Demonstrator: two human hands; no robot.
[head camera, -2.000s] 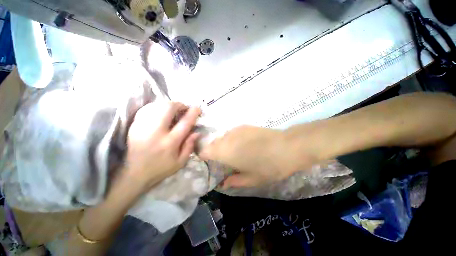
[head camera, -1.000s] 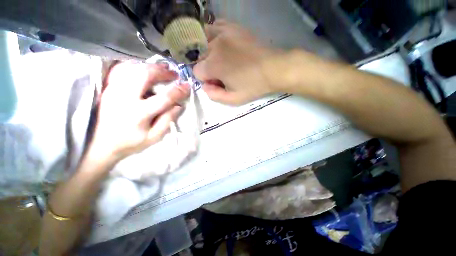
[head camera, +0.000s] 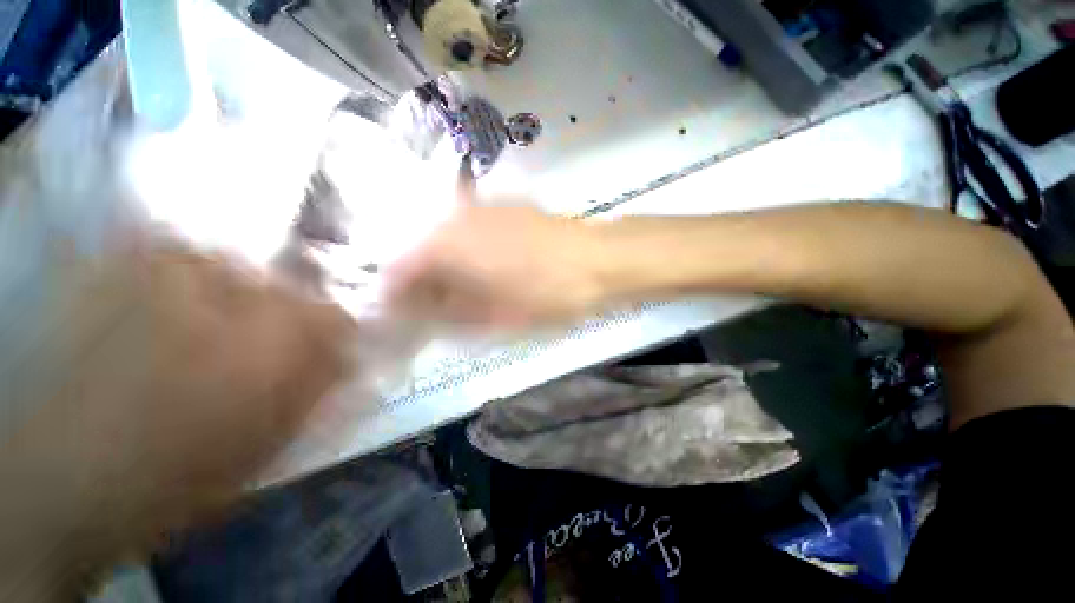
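Observation:
The light blotched garment body (head camera: 254, 165) lies at the left of the needle area, washed out by bright light. My left hand (head camera: 200, 377) is a large blur in front of it, low at the left; its fingers cannot be made out. My right hand (head camera: 489, 265) is over the white table top below the presser foot (head camera: 454, 118), blurred, with its fingertips near the cloth edge; what it holds cannot be told. A browner blotched cloth piece (head camera: 642, 426) hangs on the lap below the table edge.
The tan knob (head camera: 455, 33) and the round needle plate (head camera: 483, 136) are at top centre. Black-handled shears (head camera: 988, 159) lie at the right beside a black cone (head camera: 1040, 100). A dark grey box (head camera: 813, 59) stands at the back. A blue plastic bag (head camera: 866, 530) is at lower right.
Since one second ago my right hand has moved down from beside the needle towards the front. My left hand has left the presser foot area and appears larger, lower left. The view has shifted.

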